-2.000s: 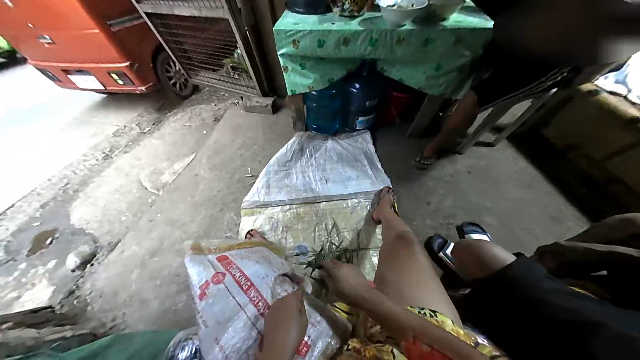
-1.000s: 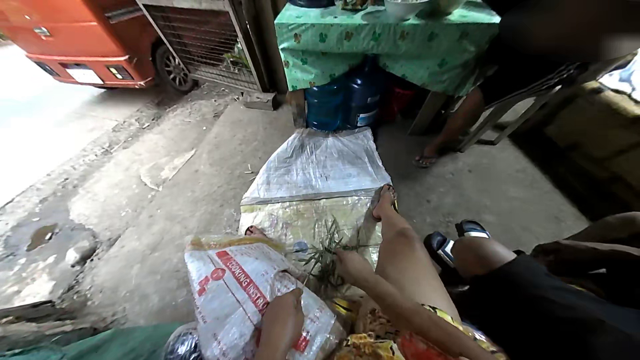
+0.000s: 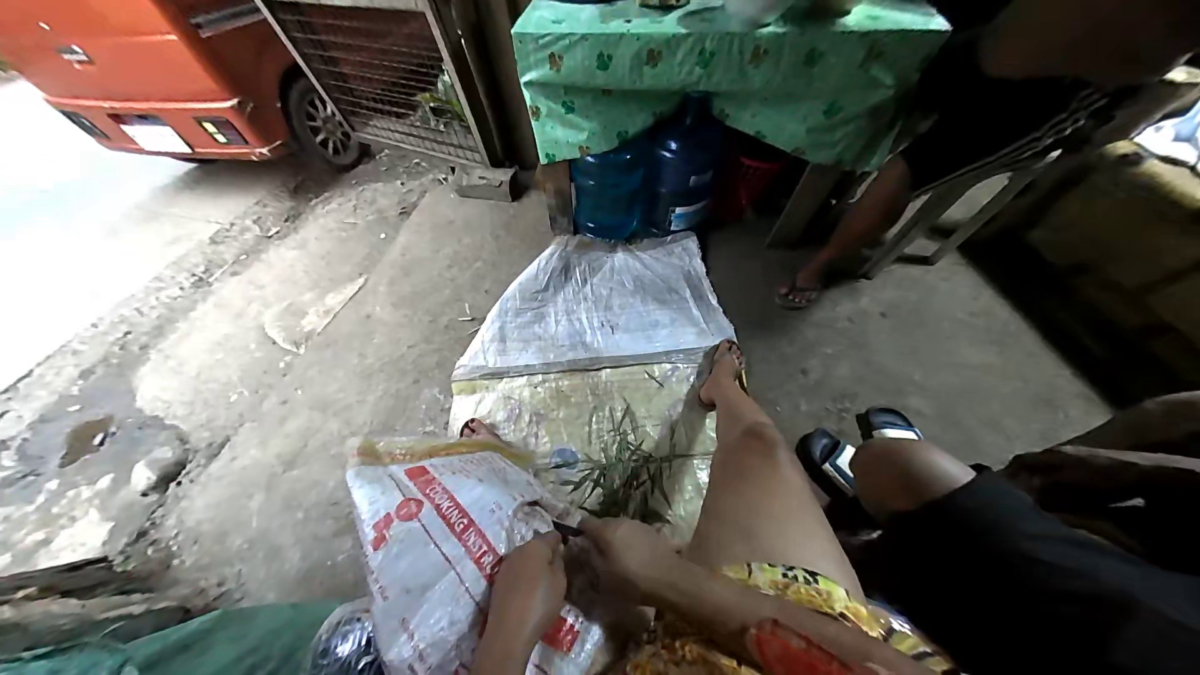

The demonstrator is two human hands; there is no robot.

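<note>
A white plastic sack with red print (image 3: 422, 553) lies across my lap. My left hand (image 3: 532, 572) rests on its right part, fingers curled; what it holds is hidden. Close beside it my right hand (image 3: 623, 553) is closed on a dark, thin object (image 3: 567, 529), perhaps a blade or handle. Just beyond the right hand, a bunch of narrow green leaves (image 3: 626, 473) lies over the flattened sacks (image 3: 600, 309) spread on the ground between my feet. Whether either hand touches the leaves cannot be told.
Ahead stands a table with a green cloth (image 3: 656, 56), blue water jugs (image 3: 689, 173) beneath. A person's leg (image 3: 867, 220) is beside a bench. Another person's knee (image 3: 914, 469) and sandals (image 3: 825, 461) are at right. An orange vehicle (image 3: 178, 75) stands at upper left, near a wire-mesh panel (image 3: 384, 75).
My right hand has come back from the leaves toward my left hand. A dark, thin object now shows between the hands.
</note>
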